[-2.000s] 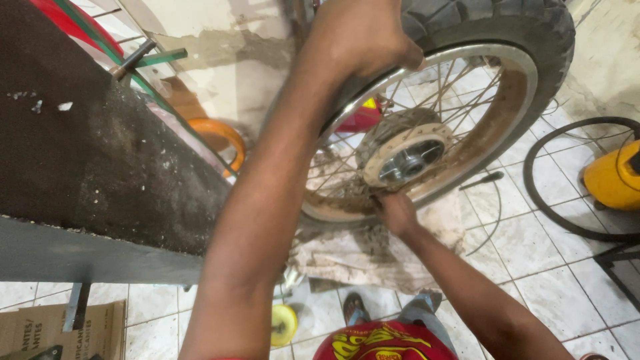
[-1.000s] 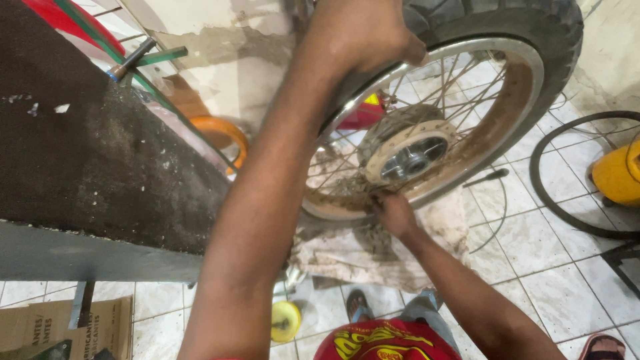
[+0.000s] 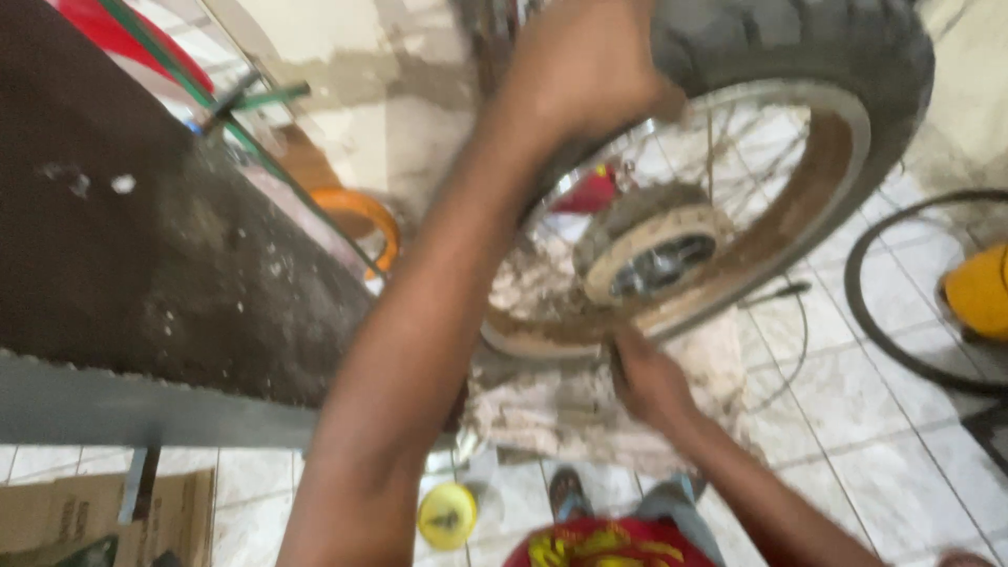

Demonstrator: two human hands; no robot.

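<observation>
A spoked motorcycle wheel with a knobby tyre (image 3: 882,118) stands tilted over a dirt-stained cloth (image 3: 567,409) on the floor. Its hub (image 3: 661,260) and the inside of the rim are coated in brown dirt. My left hand (image 3: 591,71) is wrapped over the tyre at the upper left, thumb toward the rim. Low on the wheel, below the hub, my right hand (image 3: 650,378) is at the rim's lower edge with curled fingers; blur hides whether it holds anything.
A dark-topped table (image 3: 157,236) fills the left side. An orange ring (image 3: 370,216) lies behind it. A yellow round container (image 3: 446,514) and flattened cardboard (image 3: 181,512) are on the tiled floor. At right are a black hose (image 3: 866,315) and a yellow machine (image 3: 980,291).
The wheel has tilted or turned somewhat, its hub showing at a flatter angle. My right hand has shifted from the spokes near the hub down to the rim's lower edge. My left hand stays on the tyre.
</observation>
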